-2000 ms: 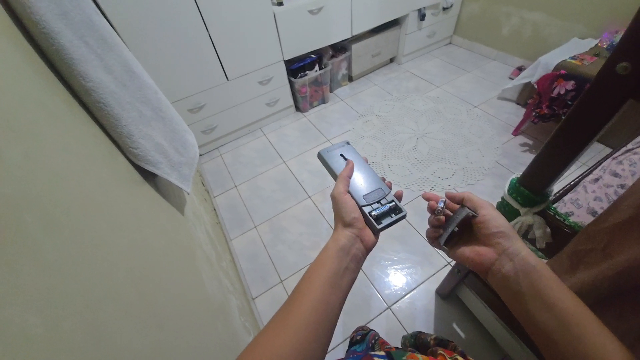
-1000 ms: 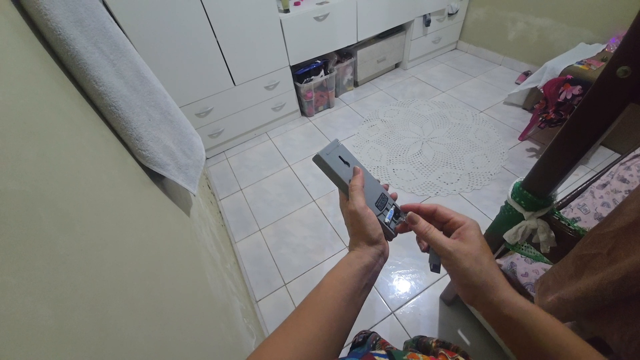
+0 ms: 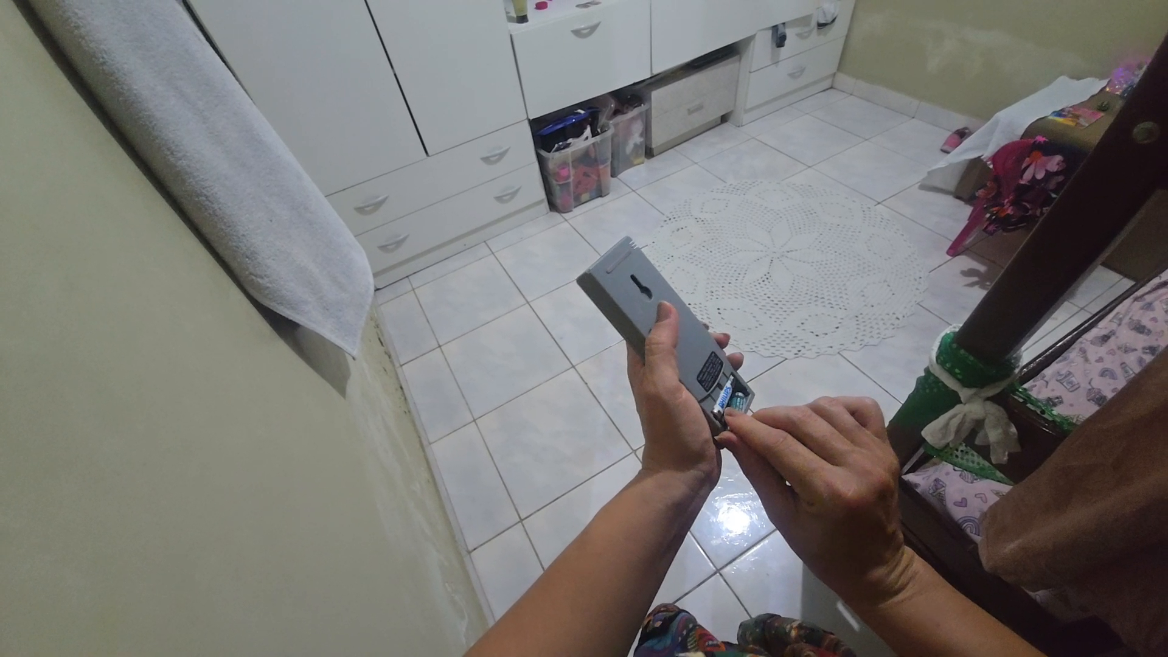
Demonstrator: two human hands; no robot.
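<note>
A grey plastic remote control (image 3: 664, 319) lies back side up in my left hand (image 3: 673, 411), the thumb across its back. Its battery bay at the lower end is uncovered, and small cylindrical batteries (image 3: 730, 399) sit inside. The thumb and index fingertips of my right hand (image 3: 821, 474) touch the bay's lower edge beside the batteries. Its other fingers are curled, so whether the palm holds the battery cover cannot be seen.
A towel (image 3: 228, 155) hangs along the left wall. White drawers (image 3: 438, 196) and a clear plastic bin (image 3: 577, 169) stand ahead. A crocheted rug (image 3: 785, 265) lies on the tiled floor. On the right is a dark bed post (image 3: 1049, 219) with green cloth tied around it.
Two seconds ago my right hand was apart from the remote, holding a small battery and the dark cover. It has moved left to the battery bay, and the cover is no longer visible.
</note>
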